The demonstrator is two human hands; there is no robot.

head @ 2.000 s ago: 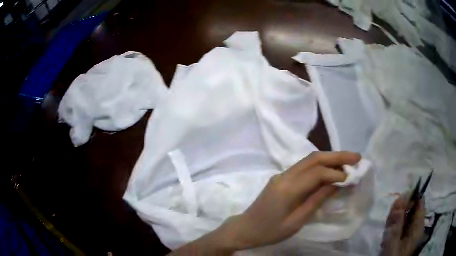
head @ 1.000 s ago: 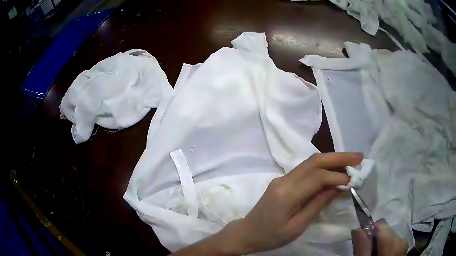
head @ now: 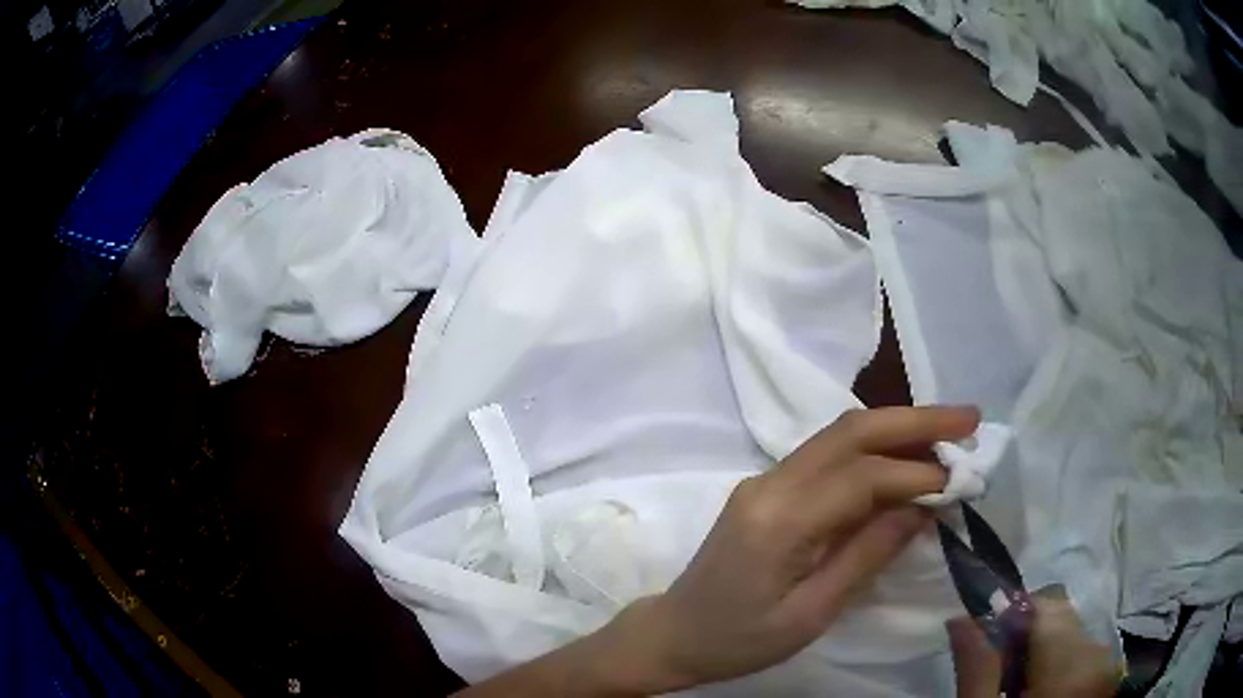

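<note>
A thin white garment [head: 600,314] lies spread in front of me, with a loose white strip [head: 504,477] on its body. My left hand [head: 804,545] reaches across its lower part and pinches a small bunched white end [head: 971,464] between thumb and fingers. My right hand [head: 1043,652], cut off by the bottom edge, holds dark thread snips [head: 984,570]. The snips' blades are apart, their tips just below the pinched end. Any loose thread there is too fine to tell.
A crumpled white bundle [head: 320,246] lies at left on the dark glossy table [head: 545,55]. An off-white garment pile [head: 1145,368] is at right, another pile [head: 1091,68] at the far right. A blue bin edge [head: 177,143] shows at upper left.
My right hand has come in from the right, bringing the snips under the pinched end; their blades look wider apart than a second ago. My left hand has kept its pinch, nearly still.
</note>
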